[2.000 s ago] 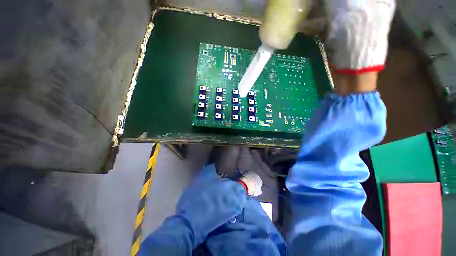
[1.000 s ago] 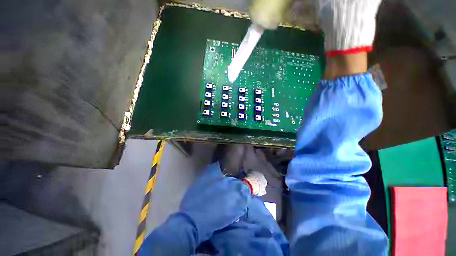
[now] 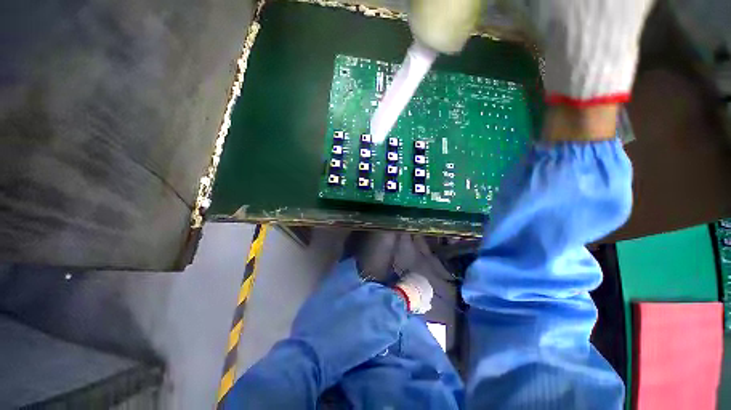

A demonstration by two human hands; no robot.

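Note:
A green printed circuit board (image 3: 473, 144) lies flat on the dark-green booth floor (image 3: 276, 112), with a grid of small black blocks near its front left part. The pale yellow air blow gun (image 3: 445, 22) hangs over it, its long white nozzle pointing down-left at the top of the grid. My right hand (image 3: 593, 48), in a white glove, is at the top right; its fingers are cut off by the top edge. The gun hangs beside it and moves with it. My left hand (image 3: 417, 293), gloved, is low by my lap, mostly hidden by its sleeve; its fingers cannot be made out.
The booth has a grey left wall (image 3: 88, 128) and a crusty cream edge (image 3: 216, 152). A red pad (image 3: 679, 352) lies on a green mat (image 3: 669, 264) at the right. Part of another board (image 3: 726, 264) shows at the right edge. Yellow-black tape (image 3: 240, 320) runs along the floor.
The nozzle has swung from the third column of blocks to near the second. Board and booth sit slightly differently in view. My left hand stays by my lap.

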